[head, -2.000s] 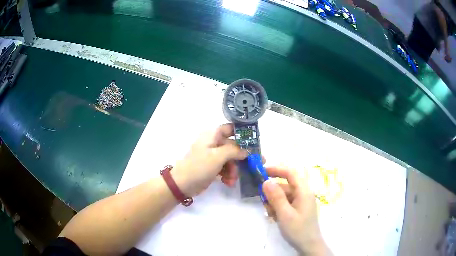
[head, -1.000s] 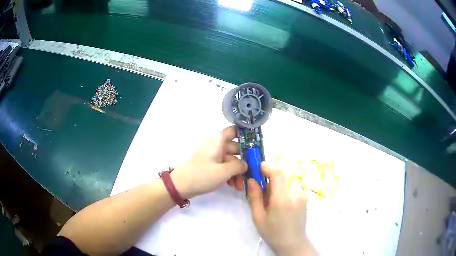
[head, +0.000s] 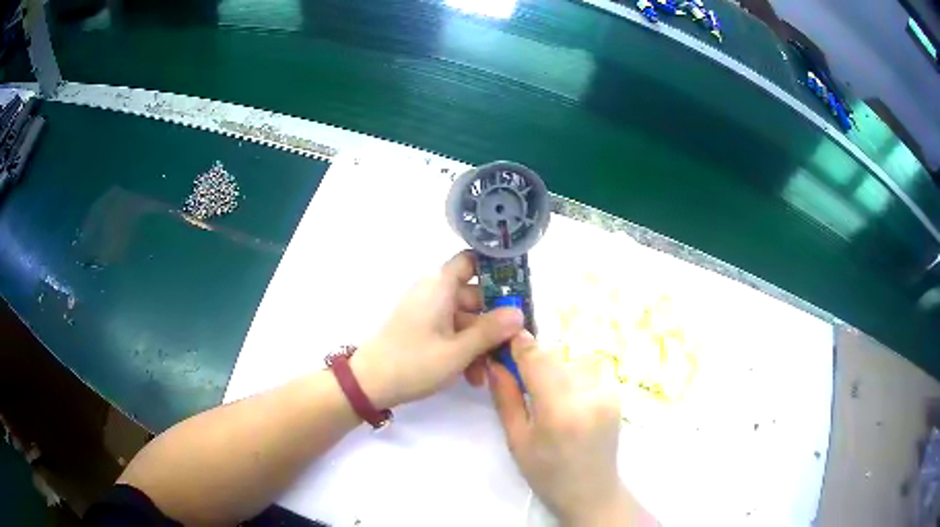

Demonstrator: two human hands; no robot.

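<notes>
A grey fan body lies over the white sheet, its round spoked fan head (head: 499,209) pointing away from me. A green circuit board (head: 504,273) shows in the handle just below the head. A blue battery (head: 509,303) lies in the handle below the board, mostly covered by my fingers. My left hand (head: 449,321) grips the handle from the left, its thumb across the battery. My right hand (head: 562,417) has its fingertips on the lower part of the battery and handle. The handle's lower end is hidden.
Yellow slips (head: 649,350) lie loose on the white sheet (head: 742,412) at right. A heap of tiny silvery bits (head: 212,194) sits on the green bench at left. The green conveyor (head: 412,82) runs beyond. Blue parts (head: 829,101) lie on the far side. A tan panel (head: 876,412) is at right.
The battery has gone from tilted over the handle to lying along it. My left thumb has moved onto the battery. My right hand has moved left, to the handle's lower part.
</notes>
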